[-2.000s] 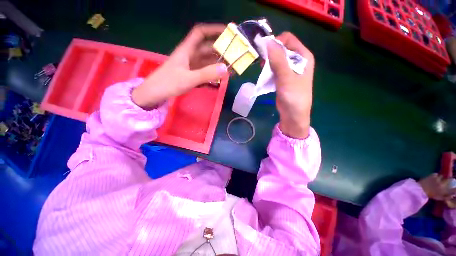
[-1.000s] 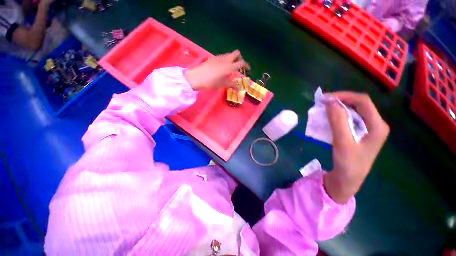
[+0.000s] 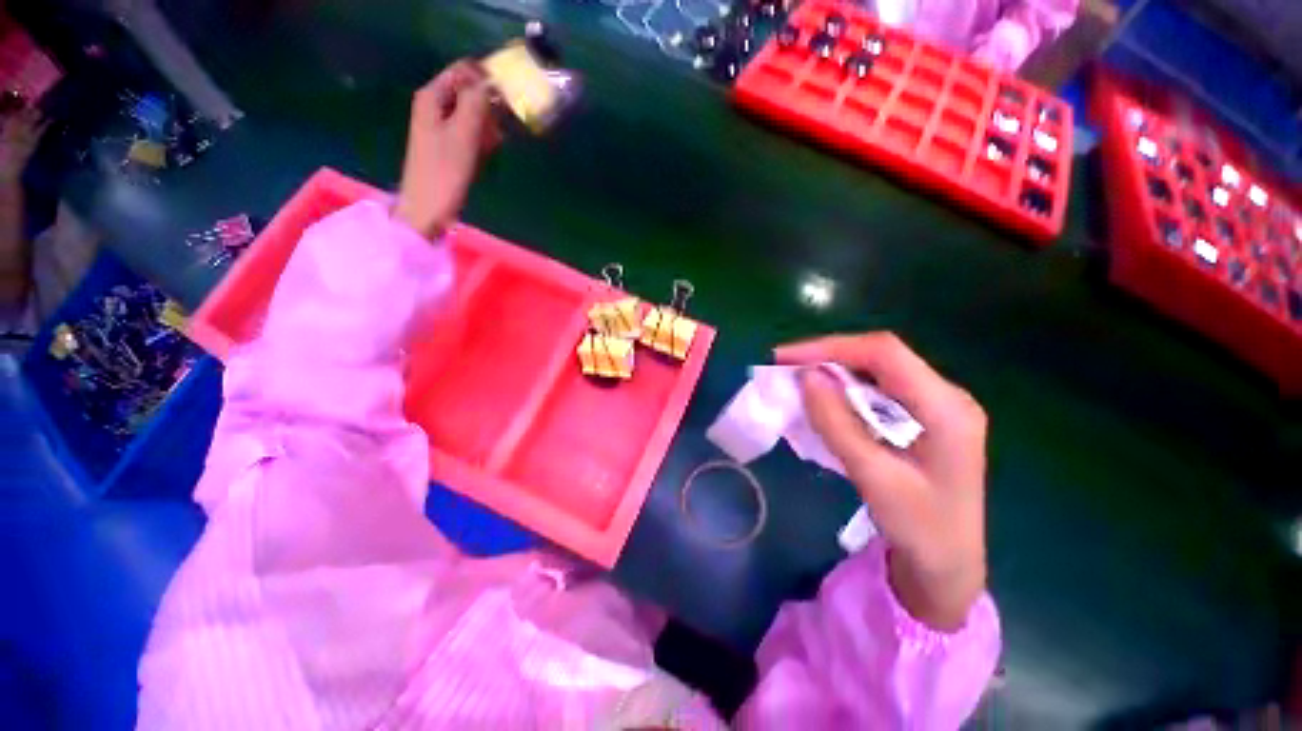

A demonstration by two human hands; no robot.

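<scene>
My left hand (image 3: 446, 143) is raised over the far side of the slotted red tray (image 3: 521, 464). Its fingers pinch a yellow binder clip (image 3: 526, 86) with a small dark, shiny thing on it; this is blurred. My right hand (image 3: 907, 457) holds a crumpled white cloth (image 3: 778, 411) to the right of the tray. Three yellow binder clips (image 3: 607, 354) with wire handles sit together at the tray's right corner. A thin tan ring (image 3: 724, 503) lies flat on the bench between the tray and my right hand.
A red multi-cell tray (image 3: 928, 122) with dark parts lies across the bench; another red parts tray (image 3: 1214, 214) is at the far right. A blue bin (image 3: 122, 371) of mixed clips is at the left. Pink clips (image 3: 224, 237) lie nearby. Another person's pink sleeve (image 3: 985, 26) shows behind the trays.
The clamped dark piece between both hands is gone from there. My left hand went to the clips at the tray corner, then away up and left, now with a clip. My right hand kept the cloth.
</scene>
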